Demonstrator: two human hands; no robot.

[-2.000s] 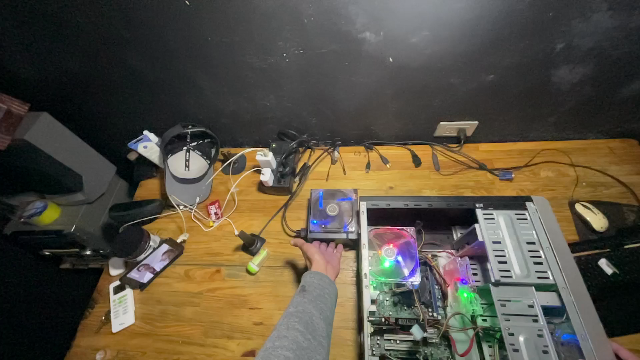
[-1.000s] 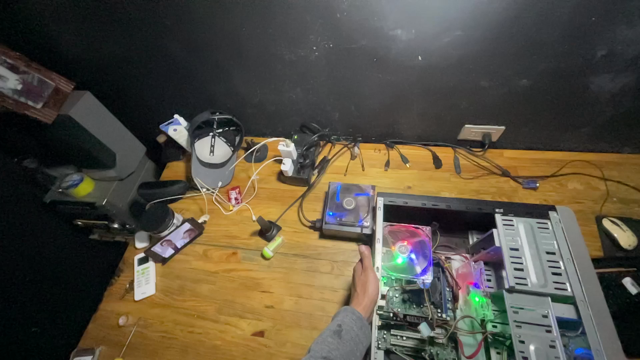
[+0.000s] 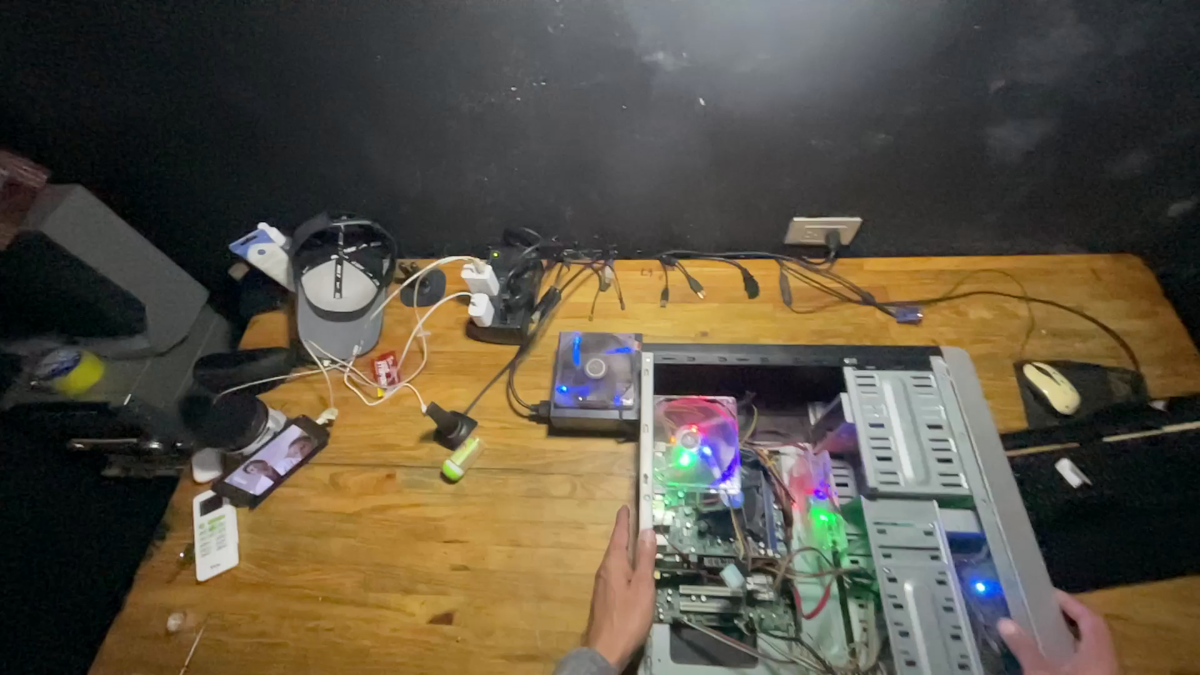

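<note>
An opened computer tower case (image 3: pixel 1003 506) lies on its side on the wooden table, its lit cooling fan (image 3: pixel 696 445) and circuit board (image 3: pixel 717 539) exposed. Flat against the left edge of the case is my left hand (image 3: pixel 621 600), fingers pointing away from me. My right hand (image 3: pixel 1069 642) grips the front panel at the lower right, thumb on top; its remaining fingers are partly hidden. Touching or nearly touching the upper left of the case is a power supply unit (image 3: pixel 595 375) with a blue-lit fan, a black cable plugged into its left side.
Behind are a power strip (image 3: pixel 502 323) with white chargers, loose cables (image 3: pixel 825 281) and a wall outlet (image 3: pixel 823 231). At left lie a cap (image 3: pixel 339 281), a smartphone (image 3: pixel 272 461), a white remote control (image 3: pixel 216 534) and a green-capped small bottle (image 3: pixel 460 459). A computer mouse (image 3: pixel 1051 388) is at right.
My left hand has left the power supply unit for the left side of the case. My right hand, barely in view two seconds ago, now shows on the front panel.
</note>
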